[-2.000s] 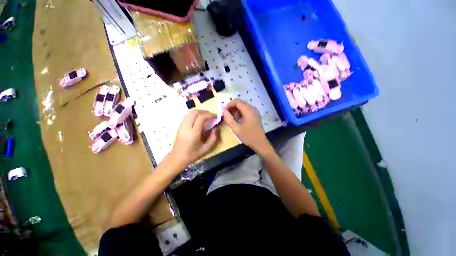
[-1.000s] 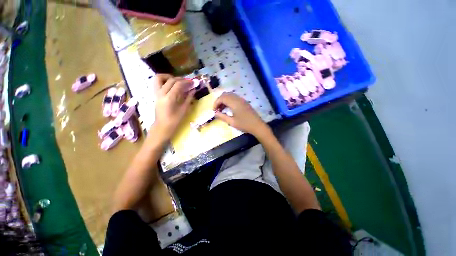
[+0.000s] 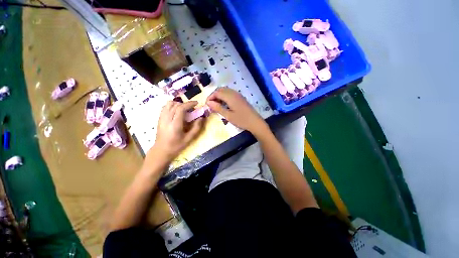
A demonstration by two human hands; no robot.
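Observation:
My left hand (image 3: 176,127) holds a pink unit (image 3: 197,113) just above the yellow sheet (image 3: 214,132). My right hand (image 3: 232,109) has its fingertips together at the right end of that unit; whether it pinches anything cannot be told. Black pads (image 3: 193,91) lie at the back of the yellow sheet. One small black pad lies below my right hand. More pink units (image 3: 182,83) lie just behind the pads, in front of the cardboard box.
The cardboard box (image 3: 143,38) stands at the back, a pink-edged phone (image 3: 132,5) on it. A black round object (image 3: 202,12) stands beside it. The blue bin (image 3: 322,90) at right holds several pink units. Several more lie on the brown covering (image 3: 68,176) at left.
My left hand has come back from the units behind the sheet to its middle and now holds a unit beside my right hand. The whole view has shifted slightly.

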